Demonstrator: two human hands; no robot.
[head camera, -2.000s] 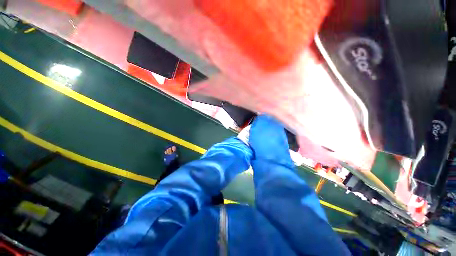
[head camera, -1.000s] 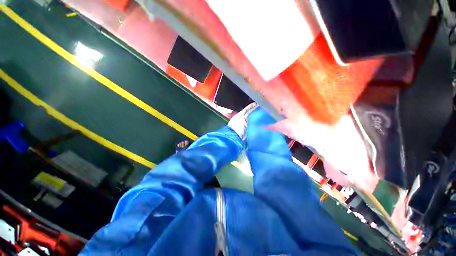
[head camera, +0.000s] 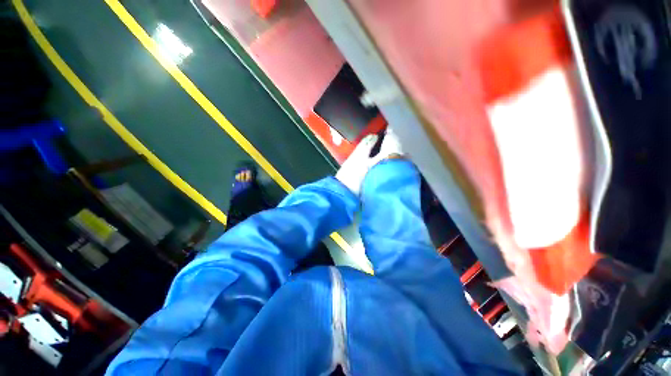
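Observation:
My left hand (head camera: 356, 166), in a white glove, reaches to the lower rack shelf. My right hand (head camera: 390, 147), also in a white glove, is close beside it, partly under the rack shelf edge (head camera: 401, 99). A dark flat unit (head camera: 342, 105) with a red-orange shell (head camera: 321, 132) lies on the pink foam mat (head camera: 288, 51) just beyond my hands. A small dark part shows between the gloves. The fingertips are small and partly hidden, so I cannot tell whether either hand grips anything.
The upper shelf at right bears a blurred white sheet (head camera: 535, 158) and black units (head camera: 631, 139). More red-and-black units (head camera: 460, 257) lie on the lower shelf beside my right sleeve. A crate with red units (head camera: 55, 308) is at lower left. A dark shoe (head camera: 243, 180) shows on the green floor.
The view has turned and shifted along the rack. My gloves now show more clearly, nearer the dark unit on the lower shelf. More of the crate at lower left shows than two seconds ago.

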